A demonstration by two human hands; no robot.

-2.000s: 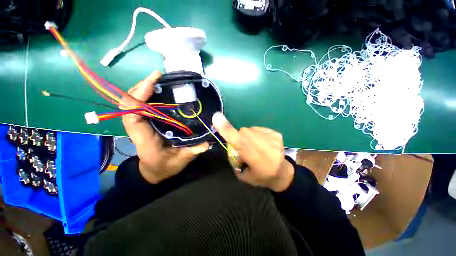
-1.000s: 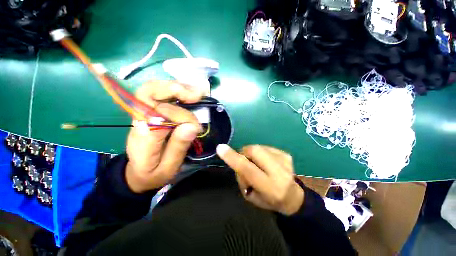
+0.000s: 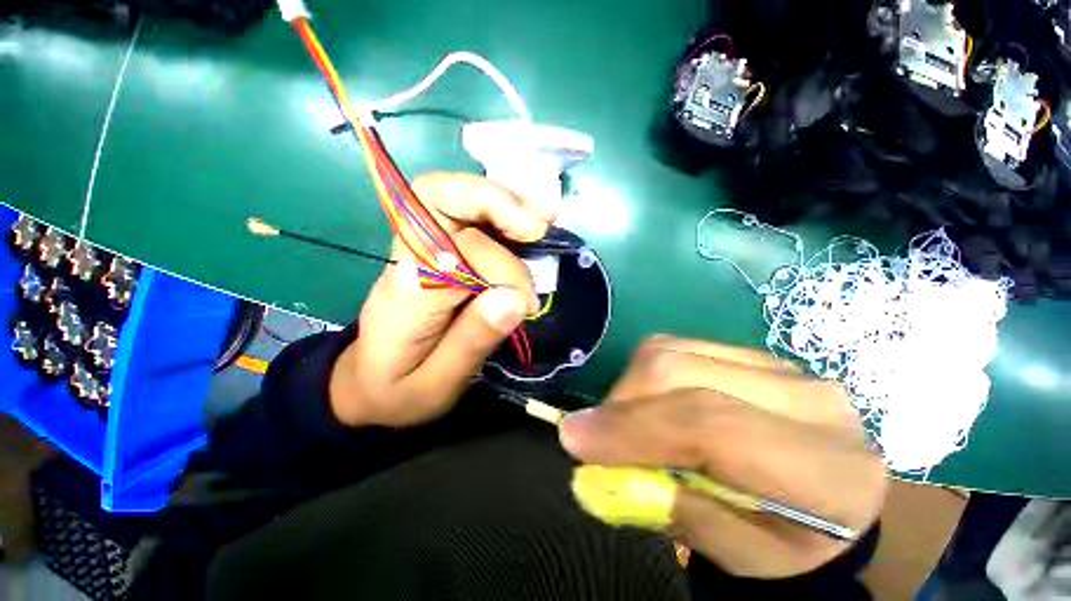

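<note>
My left hand [image 3: 440, 305] pinches the wire harness [image 3: 388, 188], a bundle of red, orange, yellow and purple leads, over the base housing. The base housing [image 3: 581, 305] is an open black cup with its white bracket [image 3: 529, 153] behind it; my left hand hides its left side. A thin black lead with a brass-coloured tip [image 3: 263, 228] sticks out to the left. My right hand [image 3: 740, 452], blurred, is at the lower right of the housing and holds a slim tool with a yellow grip [image 3: 625, 495] and a metal shaft. A small pale tip shows at its fingertips.
A tangled pile of white rings [image 3: 893, 340] lies on the green mat right of the work. Black camera heads [image 3: 716, 94] with silvery tops stand at the rear right. A blue bin [image 3: 159, 387] with small silvery modules is at lower left. Part of a cardboard box [image 3: 922, 528] shows at lower right.
My left hand has gone from holding the housing's side to pinching the harness leads. My right hand has moved away from the housing, down and right, with the tool turned. The view has shifted.
</note>
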